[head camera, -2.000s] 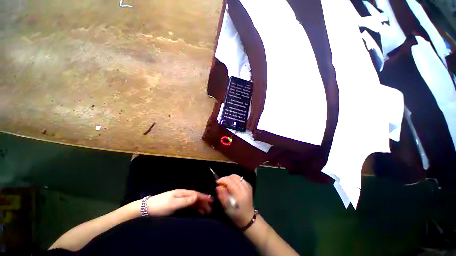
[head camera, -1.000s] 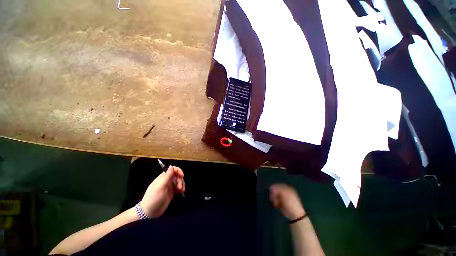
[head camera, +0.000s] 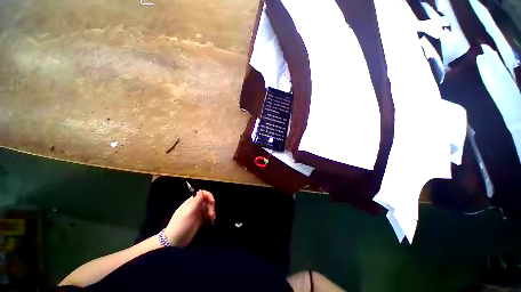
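Note:
My left hand (head camera: 193, 217) is over my dark lap, below the table edge, closed around a thin pen-like tool (head camera: 191, 187). The tool's pale tip points up and left towards the table. My right hand (head camera: 297, 280) is low at the bottom edge of the picture and mostly cut off; only a part near the wrist with a dark band shows. Its fingers are hidden, so I cannot tell whether it holds anything.
The worn brown table (head camera: 125, 91) bears maroon cloth (head camera: 343, 178) with white paper patterns (head camera: 337, 97). A phone with lit text (head camera: 274, 120) and a red ring (head camera: 261, 162) lie near the cloth's corner. One pattern (head camera: 407, 219) hangs past the table edge. Green floor (head camera: 337, 239) shows below.
The tool has passed from my right hand to my left. My right hand has moved right, then down to the bottom edge. The phone and cloth look unmoved on the table.

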